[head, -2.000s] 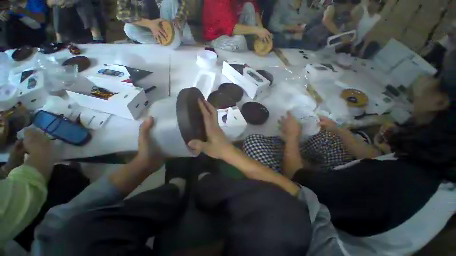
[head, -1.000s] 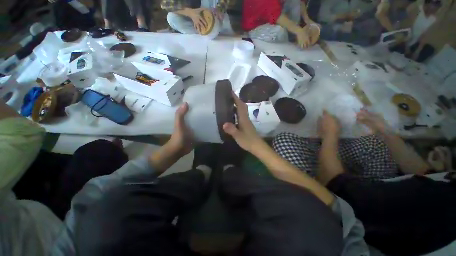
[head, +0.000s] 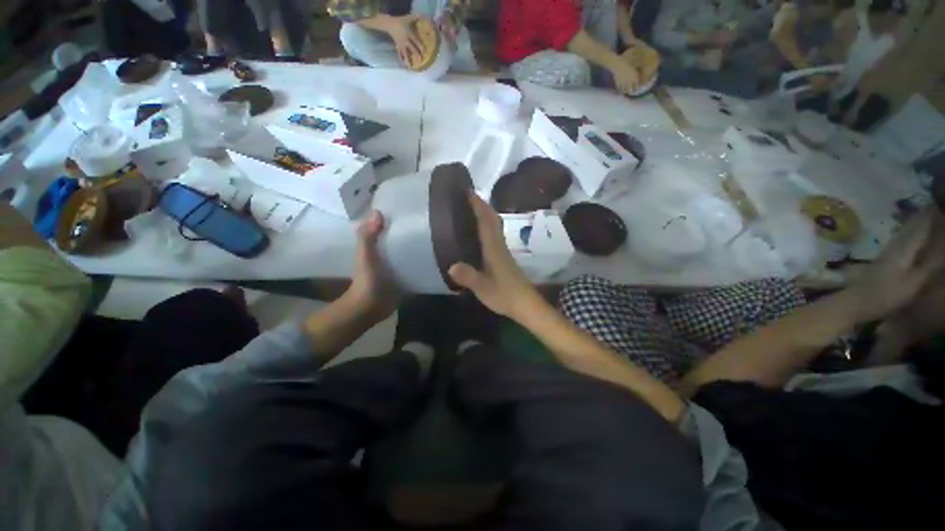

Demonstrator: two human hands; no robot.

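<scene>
A frosted white drum (head: 404, 233) with a dark brown round base (head: 453, 226) at its right end is held on its side above the table's near edge. My left hand (head: 375, 264) holds the white end from the left. My right hand (head: 497, 264) is pressed on the brown base from the right, its thumb at the lower rim. The outer face of the base is mostly hidden by my right hand.
On the white table (head: 311, 244) lie a blue pouch (head: 215, 219), open white boxes (head: 301, 171), loose brown discs (head: 594, 228) and clear plastic (head: 212, 119). Neighbours sit close on both sides. People across hold tan discs (head: 422, 45).
The view has swung left, then slightly back. My hands keep the drum and base in much the same hold. The right neighbour's hands have moved off the plastic, out to the right.
</scene>
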